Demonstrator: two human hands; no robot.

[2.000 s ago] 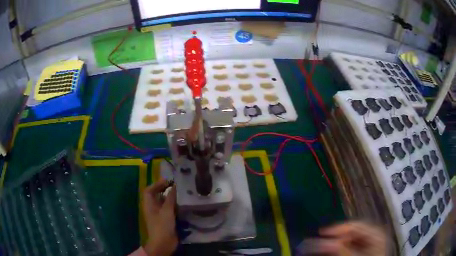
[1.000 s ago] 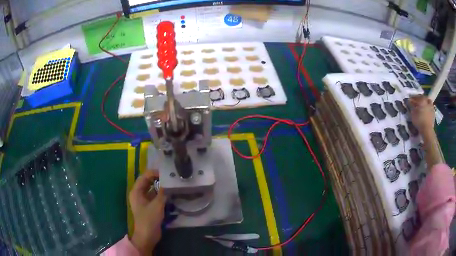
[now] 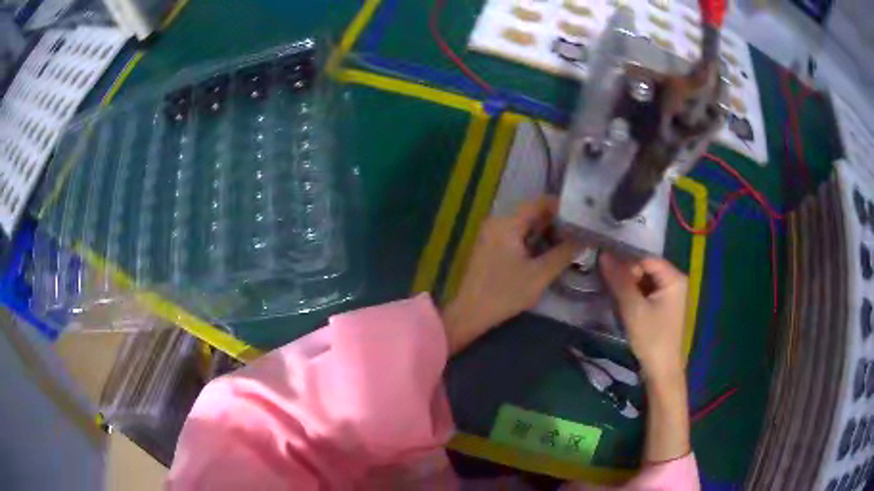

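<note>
The silver test fixture (image 3: pixel 613 206) stands on its pale base plate (image 3: pixel 517 177), with the toggle clamp's dark linkage above it and the red handle (image 3: pixel 712 11) cut off by the top edge. My left hand (image 3: pixel 508 264) is at the block's front left, thumb and fingers bent together near its lower edge. My right hand (image 3: pixel 647 292) is at the front right, fingertips pinched close to the round metal seat (image 3: pixel 580 278). Any small part between the fingertips is hidden or too blurred to tell. Test leads with pale metallic tips (image 3: pixel 609 379) lie in front of the base.
A clear blister tray (image 3: pixel 240 192) with black round parts lies left. A white foam tray (image 3: pixel 752 86) is behind the fixture. Stacked foam trays (image 3: pixel 815 307) stand right. Red wire (image 3: pixel 728 168) loops between. A green label (image 3: pixel 546 436) is on the mat in front.
The view has swung left and down. My right hand has come from the stacked trays at the right to the fixture's front. My left hand remains at the fixture's left front.
</note>
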